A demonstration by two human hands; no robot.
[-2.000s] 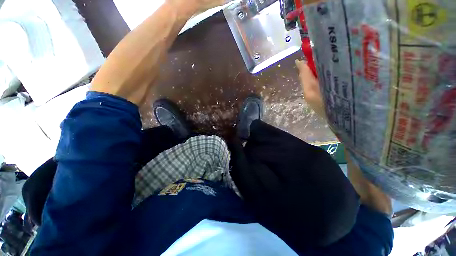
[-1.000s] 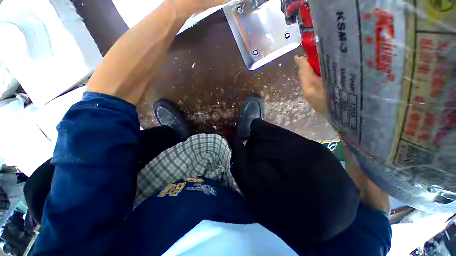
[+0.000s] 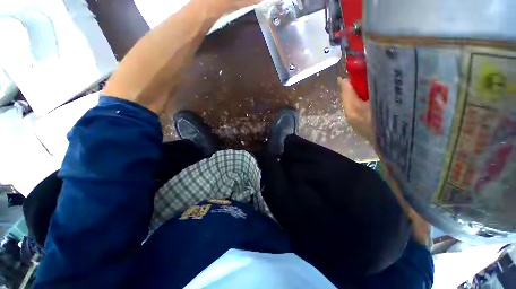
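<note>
The straight knife cloth cutting machine fills the right side, its grey motor body close to the camera. Its red handle shows at the motor's left edge. My right hand is at this handle with fingers around its lower end, partly hidden behind the motor. The shiny base plate lies on the dark brown table at the top. My left hand is cut off by the top edge, beside a strip of white fabric; its fingers are out of the picture. The knife is hidden.
White fabric stacks lie on the left. The dark brown table has white lint scattered on it. My shoes, dark trouser knees and a checked cloth are below. More white material shows at lower right.
The motor body has turned and its label now sits lower, with a plain silver band showing above it. The base plate has moved very slightly down. My arms have barely moved.
</note>
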